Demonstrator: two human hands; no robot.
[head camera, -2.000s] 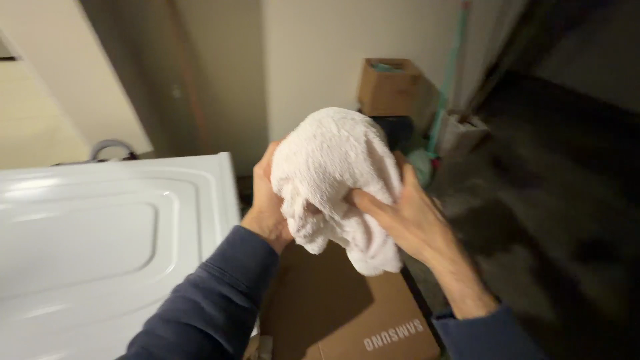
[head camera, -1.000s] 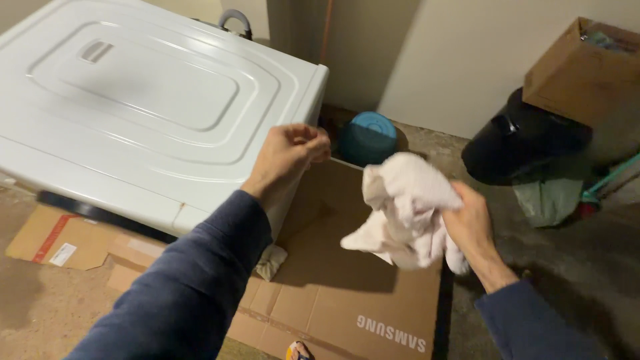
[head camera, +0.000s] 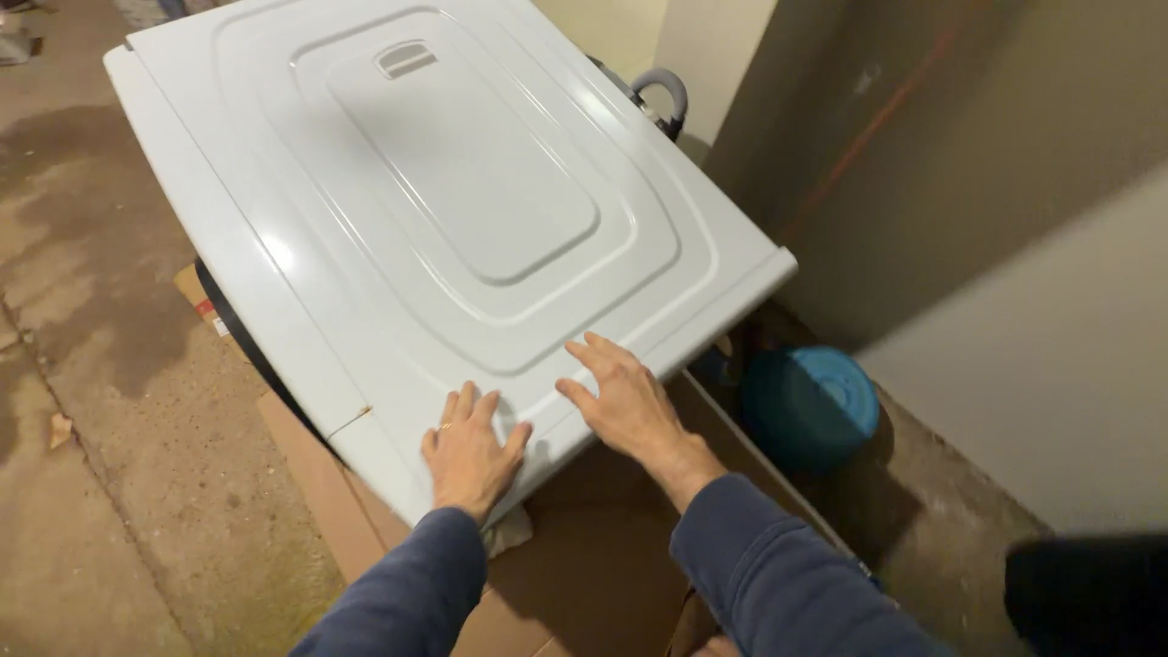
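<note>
The white metal top panel of a washing machine or dryer (head camera: 474, 182) fills the upper middle of the head view. My left hand (head camera: 474, 447) rests near its front right corner with fingers spread, a ring on one finger, and holds nothing. Just right of it, my right hand (head camera: 630, 397) reaches over the side edge with fingers apart, also empty. Beneath my left wrist, a bit of pale cloth (head camera: 511, 529) shows beside the machine. The white towel seen before is not plainly in view.
Brown cardboard (head camera: 584, 547) lies beside the machine. A round teal container (head camera: 808, 406) stands on the concrete floor near the wall. A grey hose (head camera: 662, 87) curves up behind the machine. A dark object (head camera: 1086, 593) is at the lower right.
My right hand has let go of the white towel. Both hands are now at the machine's top edge. The view has swung toward the machine.
</note>
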